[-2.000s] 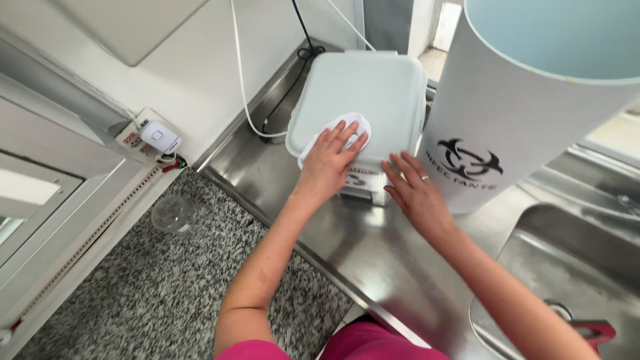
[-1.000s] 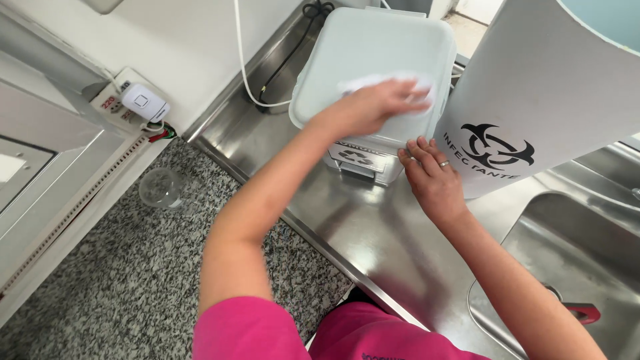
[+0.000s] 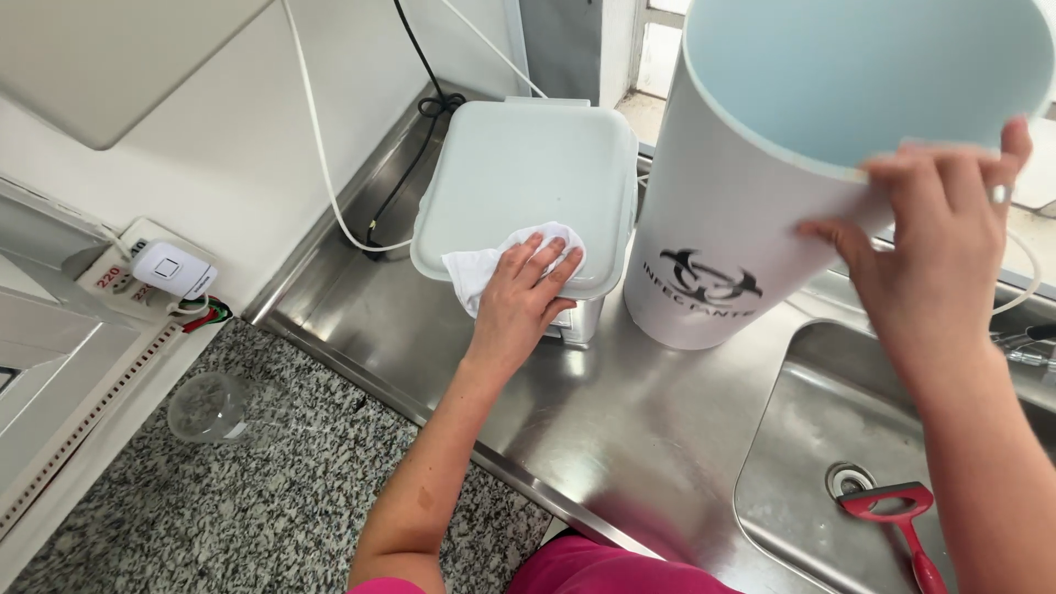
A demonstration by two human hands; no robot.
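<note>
My left hand (image 3: 528,289) presses a white cloth (image 3: 474,276) on the front edge of the pale lid (image 3: 528,181) of a pedal bin, its fingers over the cloth. The bin stands on the steel counter. To its right, a tall white cylindrical bin (image 3: 742,214) with a biohazard symbol and writing leans slightly, its open top towards me. My right hand (image 3: 940,214), slightly blurred and wearing a ring, is at this bin's near rim, thumb outside; whether it grips the rim I cannot tell.
A steel sink (image 3: 825,412) at the right holds a red-handled squeegee (image 3: 899,511). A clear round container (image 3: 206,406) lies on the granite surface (image 3: 289,495) at the left. A white plug-in device (image 3: 173,268) sits at a wall socket. Cables (image 3: 318,140) run behind the pedal bin.
My right hand has moved from the pedal bin's front right corner to the tall bin's rim. My left hand, with the cloth, has moved from the lid's middle to its front edge.
</note>
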